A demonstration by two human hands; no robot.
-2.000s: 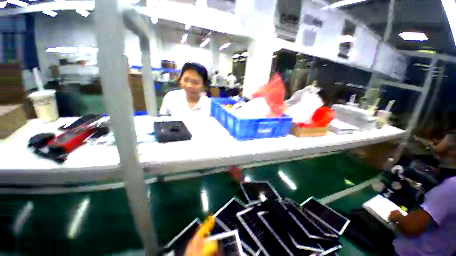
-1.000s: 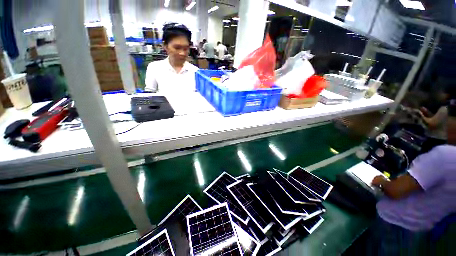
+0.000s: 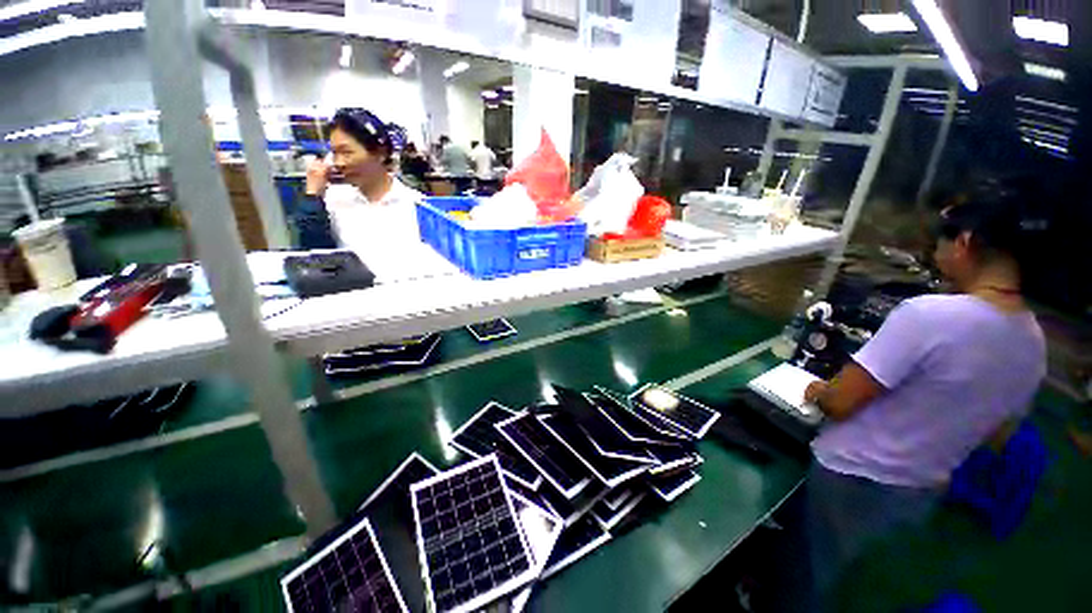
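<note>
Many small solar panels lie in an untidy, overlapping heap on the green bench at the bottom centre. The nearest solar panel point(image 3: 471, 539) is dark with white grid lines and a white border, face up. Another panel point(image 3: 347, 577) lies to its left, cut off by the lower edge. One panel point(image 3: 674, 410) lies at the heap's far right. Neither of my hands is in the picture.
A grey post point(image 3: 246, 299) stands left of the heap. The white shelf point(image 3: 479, 296) holds a blue bin point(image 3: 497, 243), a black device point(image 3: 327, 273) and a red and black meter point(image 3: 120, 305). A person point(image 3: 928, 371) works at the right; another faces me across the shelf.
The yellow-tipped hand seen at the bottom two seconds ago is gone. The view has shifted, showing more of the bench and the person at right. The person opposite now has a hand raised to the head.
</note>
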